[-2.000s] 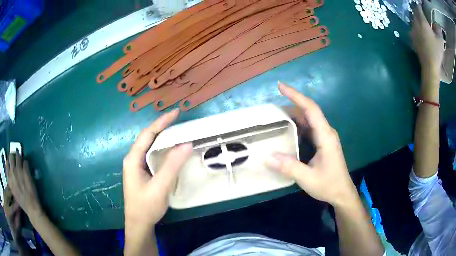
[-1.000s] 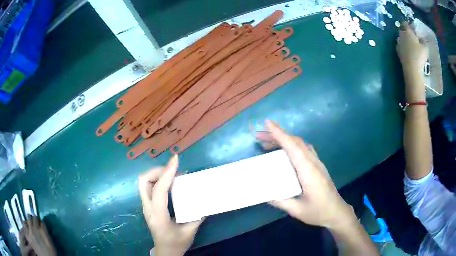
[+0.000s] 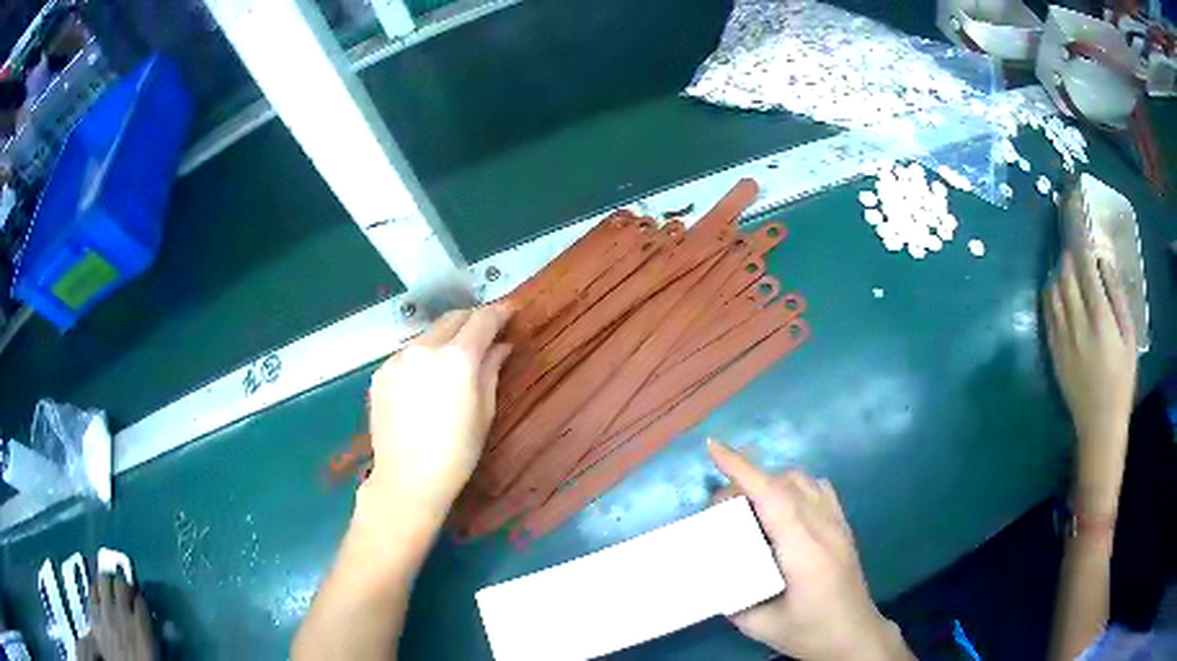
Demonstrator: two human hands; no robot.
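A cream-white housing (image 3: 633,584) lies in front of me with its long narrow wall up. My right hand (image 3: 807,555) grips its right end, thumb and fingers around the corner. My left hand (image 3: 445,400) lies on the left part of the pile of brown straps (image 3: 633,349), fingertips on the upper straps. Whether it has hold of a strap cannot be told. The straps are fanned, with holes showing at their right ends. A small heap of white caps (image 3: 909,209) lies right of the pile.
A clear bag of white caps (image 3: 839,71) lies behind. A pale rail (image 3: 310,375) with an upright post (image 3: 342,142) runs behind the straps. A blue bin (image 3: 103,194) stands upper left. Coworkers' hands are at both sides, one at white frames (image 3: 65,607), one on a housing (image 3: 1116,245).
My left hand has let go of the housing and moved up onto the straps. My right hand still holds the housing, which sits lower in view. The view has shifted, showing more of the back.
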